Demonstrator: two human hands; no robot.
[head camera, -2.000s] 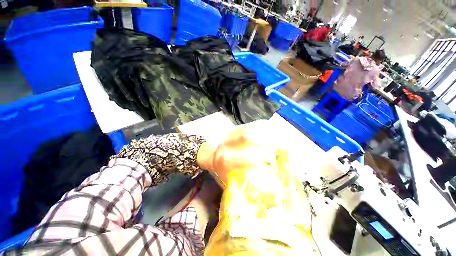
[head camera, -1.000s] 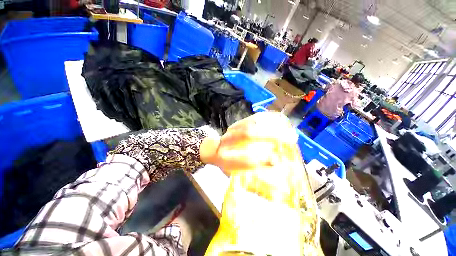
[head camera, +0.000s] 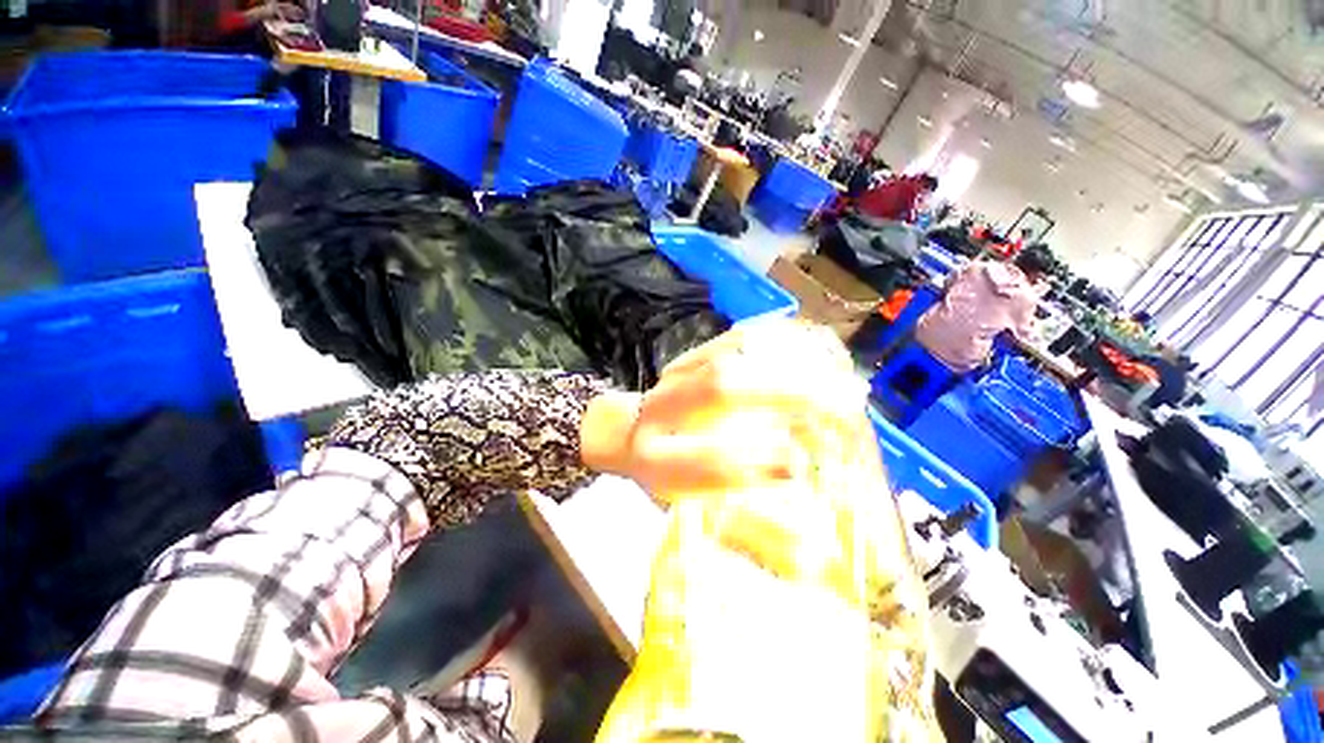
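A large yellow-amber object, likely a drink bottle or jar (head camera: 755, 610), is close to the camera, overexposed and cut off by the lower edge. My left hand (head camera: 697, 421), below a snake-print sleeve cover and plaid sleeve, is closed on its upper part; the fingers are washed out. My right hand cannot be made out; a bit of patterned cloth shows at the bottle's lower right. Camouflage panels (head camera: 479, 312) with black sides lie heaped on a white side table (head camera: 254, 327) beyond my left arm.
A blue tub (head camera: 109, 356) with black pieces stands at left. Another blue tub edge (head camera: 929, 472) is behind the bottle. The sewing machine (head camera: 1016, 639) with its control box is at lower right. A person in pink (head camera: 980, 312) sits farther back; blue bins stand behind the side table.
The view has tilted up and shifted since two seconds ago, showing more ceiling and windows. My left hand stays on the yellow object. The heap looks unchanged.
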